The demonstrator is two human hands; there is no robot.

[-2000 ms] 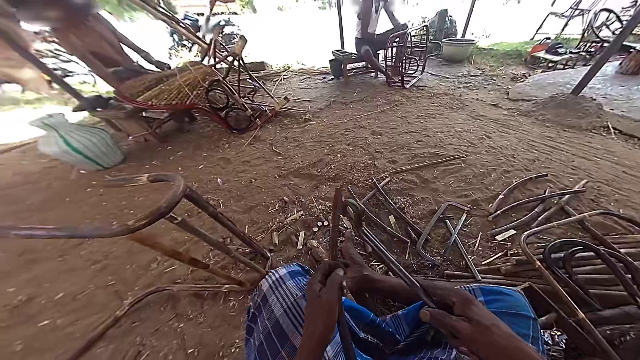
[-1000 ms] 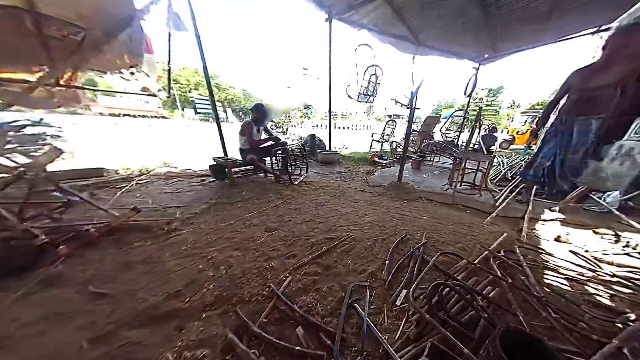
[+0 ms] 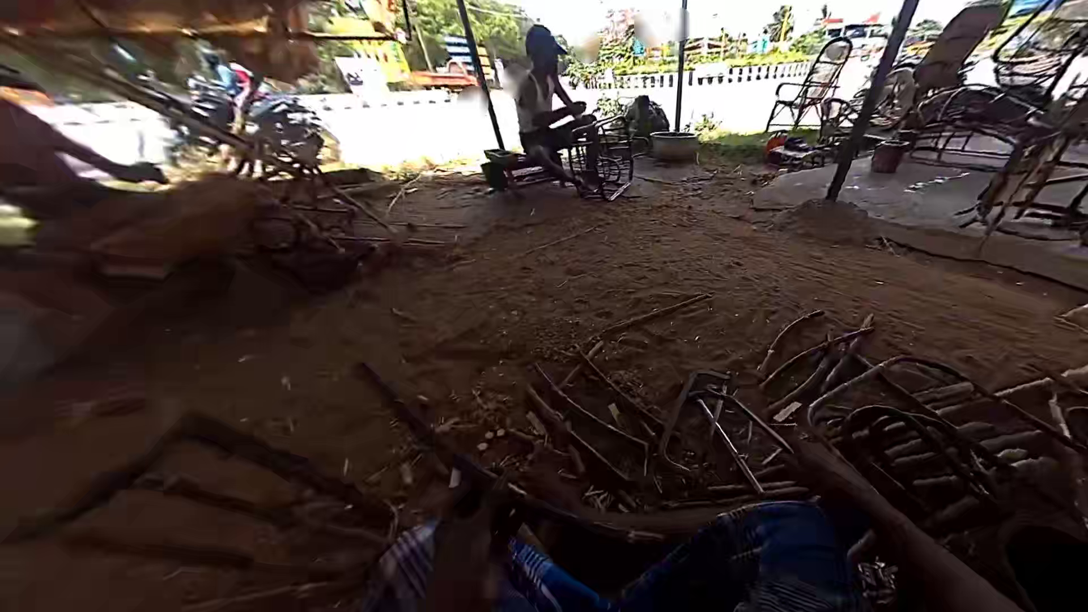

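Low in the head view, my left hand point(image 3: 480, 514) is closed around a dark, slightly curved cane pole point(image 3: 408, 416). The pole slants from the upper left down to the right across my lap, above the blue checked cloth point(image 3: 748, 552). My right arm reaches forward from the lower right, and my right hand point(image 3: 803, 455) is dark and blurred beside a bent frame with a thin straight bar point(image 3: 731, 446), perhaps a saw. Whether its fingers grip anything cannot be told. Curved cane pieces point(image 3: 595, 442) lie on the ground between the hands.
Bent canes and poles point(image 3: 926, 425) are heaped at right. A blurred bent cane frame point(image 3: 238, 442) stands at left. Farther off, a seated person point(image 3: 544, 110) handles a cane frame point(image 3: 608, 161). Another person's arm point(image 3: 102, 161) shows at left. A roof post point(image 3: 871, 102) rises at right.
Both hands were over my lap two seconds ago and out of view one second ago. My right arm now reaches farther forward and right. The view has swung up and back down.
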